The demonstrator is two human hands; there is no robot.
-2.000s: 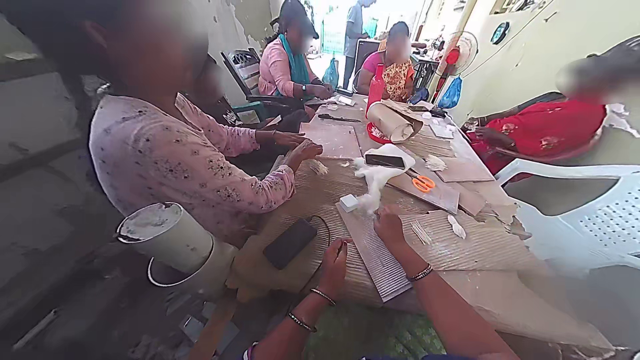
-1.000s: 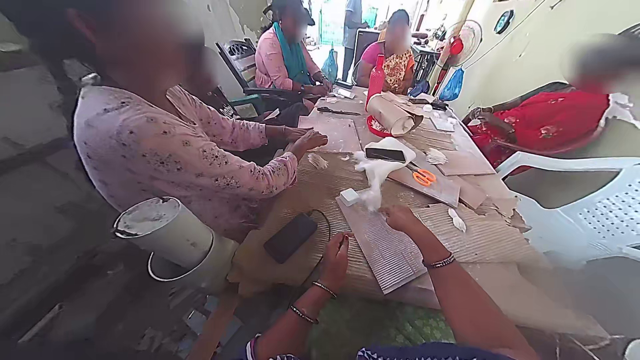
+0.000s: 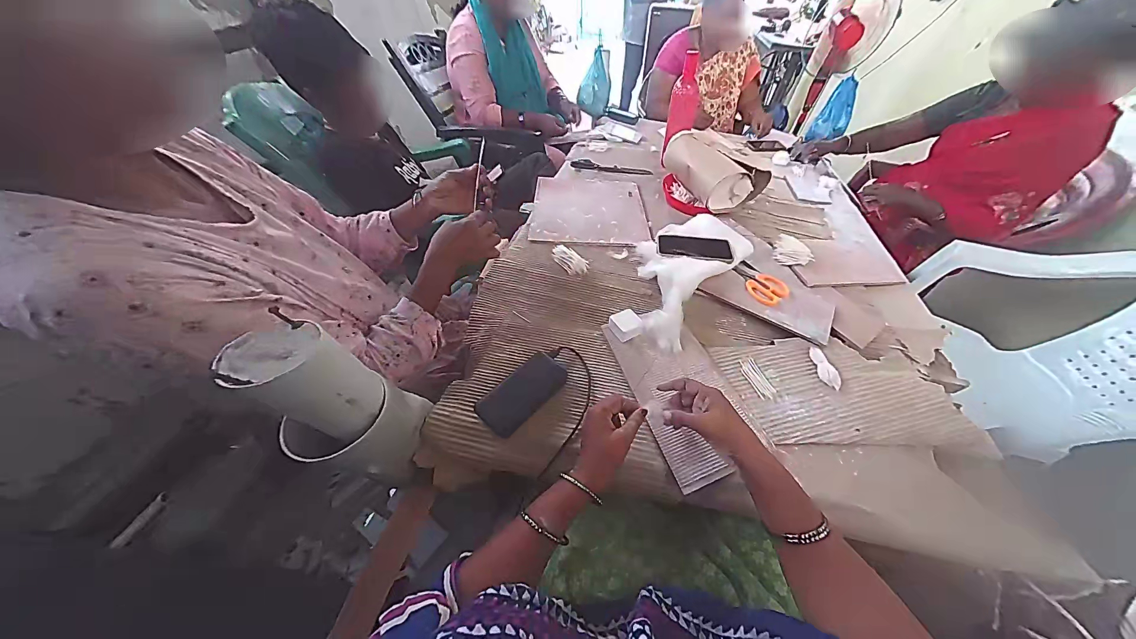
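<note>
My left hand [image 3: 612,435] is raised over the near table edge, thumb and forefinger pinched at something too small to make out. Close to its right is my right hand [image 3: 706,415], fingers curled, with a faint white wisp near the fingertips. Under both lies a ridged board [image 3: 688,457]. At the board's far end are a small white block [image 3: 626,325] and a cotton wool strip [image 3: 672,311]. Thin white sticks [image 3: 759,378] and a small cotton tuft [image 3: 824,368] lie to the right. A dark phone [image 3: 696,248] rests on the cotton, beside orange-handled scissors [image 3: 767,289].
A black power bank [image 3: 522,394] with a cable lies left of my hands. White buckets [image 3: 302,382] stand off the table's left edge. Several people sit around the table; one at left holds a thin stick. A white plastic chair [image 3: 1038,328] is at right. A rolled brown cardboard [image 3: 714,169] lies farther back.
My right hand has drawn back from the cotton toward my left hand. The person at left has raised both hands from the table and holds a thin stick.
</note>
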